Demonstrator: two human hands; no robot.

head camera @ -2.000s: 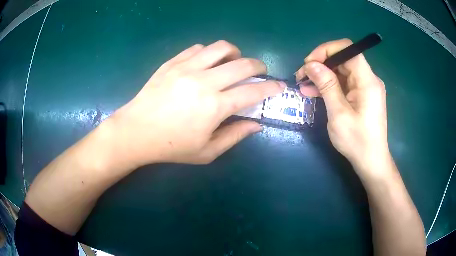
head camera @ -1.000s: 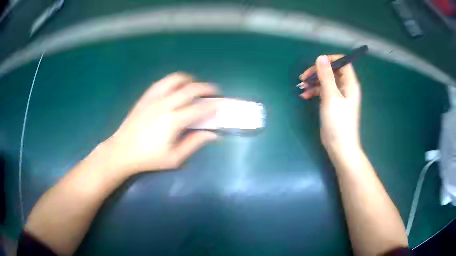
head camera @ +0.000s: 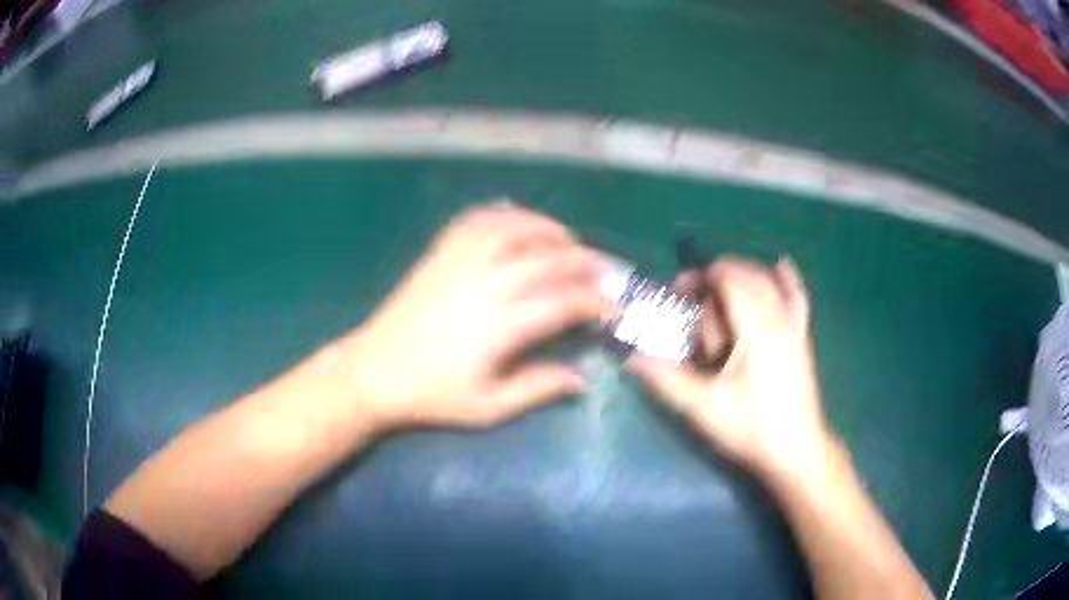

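The phone unit (head camera: 656,321) lies tilted between my hands over the green surface, its patterned circuit end glaring white. My left hand (head camera: 481,322) covers its left end, with the fingers over the top edge and the thumb apart below. My right hand (head camera: 750,363) is around its right end, thumb at the lower edge and fingers at the far side. A dark blurred shape, perhaps the tweezers (head camera: 694,253), shows just above the right fingers. Both hands are blurred, and the left end of the unit is hidden.
Beyond the pale strip (head camera: 528,135) lie another phone unit (head camera: 381,59) and a smaller bar (head camera: 122,94). Something red (head camera: 1014,41) is at the top right. A white desk fan (head camera: 1052,416) with a cable is at the right edge. A dark object (head camera: 18,410) is at the far left.
My right hand has come left and down onto the unit's right end. The unit and my left hand are further right than one second ago. The view now shows more of the far side.
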